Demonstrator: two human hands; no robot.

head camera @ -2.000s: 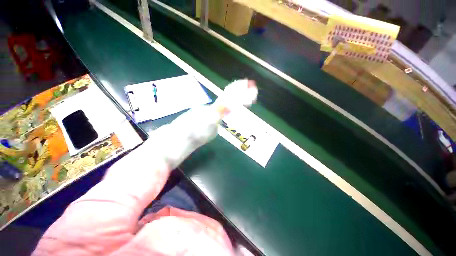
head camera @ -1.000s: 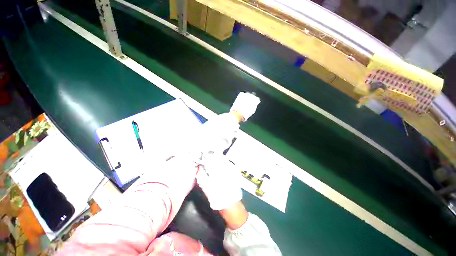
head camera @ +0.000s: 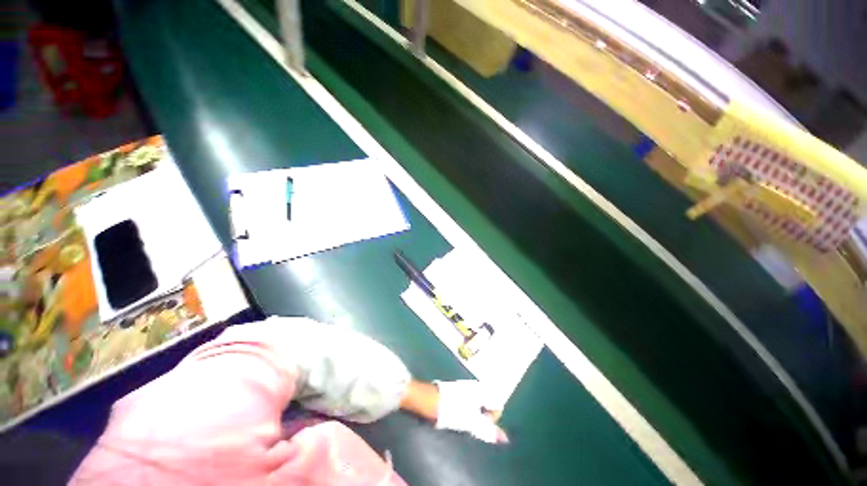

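Observation:
My left hand (head camera: 468, 410), in a white glove with some fingertips bare, is low in the middle over the green bench. It is at the near lower corner of the white paper (head camera: 513, 346); whether its fingers grip anything cannot be told. A hammer (head camera: 447, 308) with a black handle, yellow-black shaft and pale head lies on the paper. My right hand is not in view. No socket block shows.
A clipboard (head camera: 323, 214) with a teal pen (head camera: 289, 197) lies left of the hammer. A phone (head camera: 125, 264) rests on papers on the patterned side table (head camera: 57, 356). The dark green conveyor (head camera: 532, 237) runs beyond a pale rail. A wooden shelf holds a marked yellow sheet (head camera: 784, 190).
My left hand has drawn back from over the conveyor to the bench near the paper's corner. My right hand, seen a second ago, has left the picture. The camera view has shifted.

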